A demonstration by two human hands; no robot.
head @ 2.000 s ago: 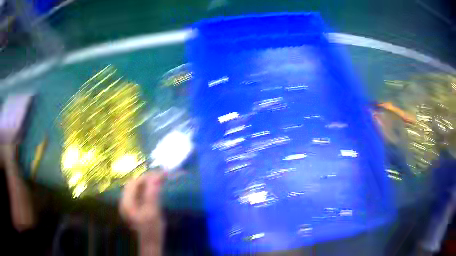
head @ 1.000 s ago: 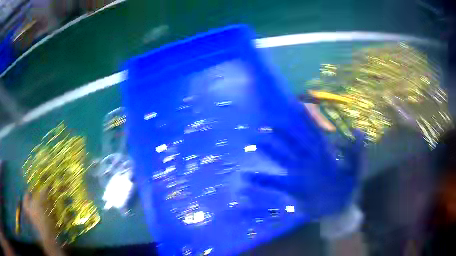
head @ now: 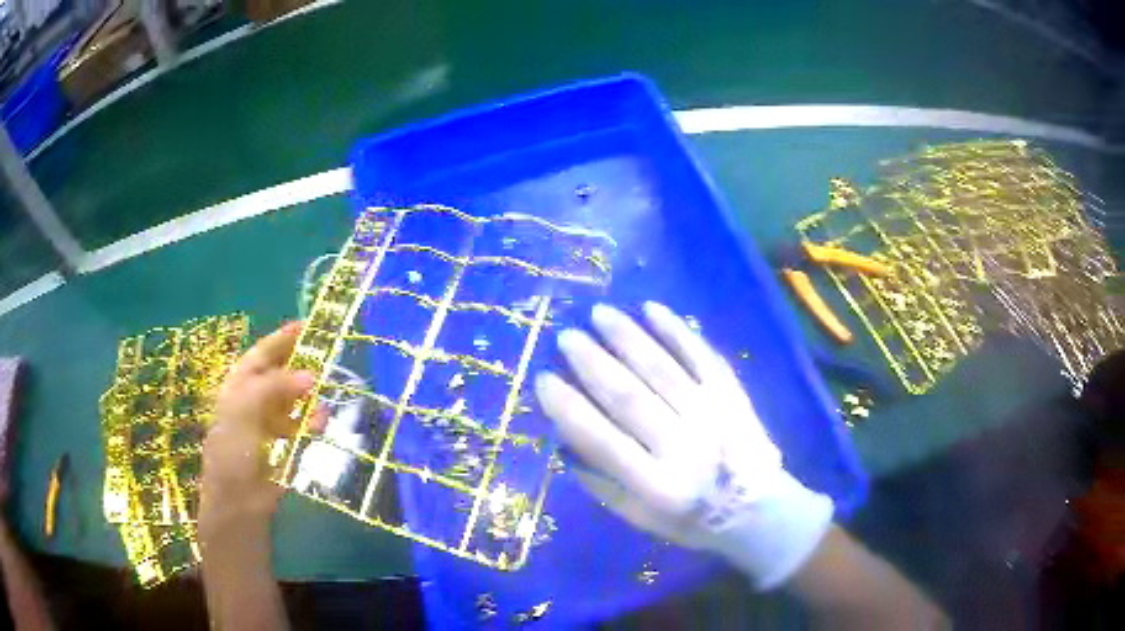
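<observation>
A gold sprue frame (head: 426,354) is held tilted over the blue bin (head: 767,290). My bare left hand (head: 247,431) grips its left edge, where a dense row of small parts lines the bar. My right hand (head: 679,444), in a white glove, is palm down over the bin. Its fingers are extended, with the fingertips beside the frame's right bar; whether they touch it is unclear. Small gold parts (head: 537,610) lie loose in the bin, some seen through the frame.
Denser gold frames (head: 154,425) lie at left, near an orange-handled tool (head: 53,496). A white block with cord (head: 327,456) is partly behind the frame. At right are orange-handled cutters (head: 817,306) and a heap of gold frames (head: 987,210). A forearm (head: 19,579) shows at far left.
My left hand has come from the left frames towards the bin, now holding a frame. My right hand now shows its white glove back beside that frame. The picture is sharper.
</observation>
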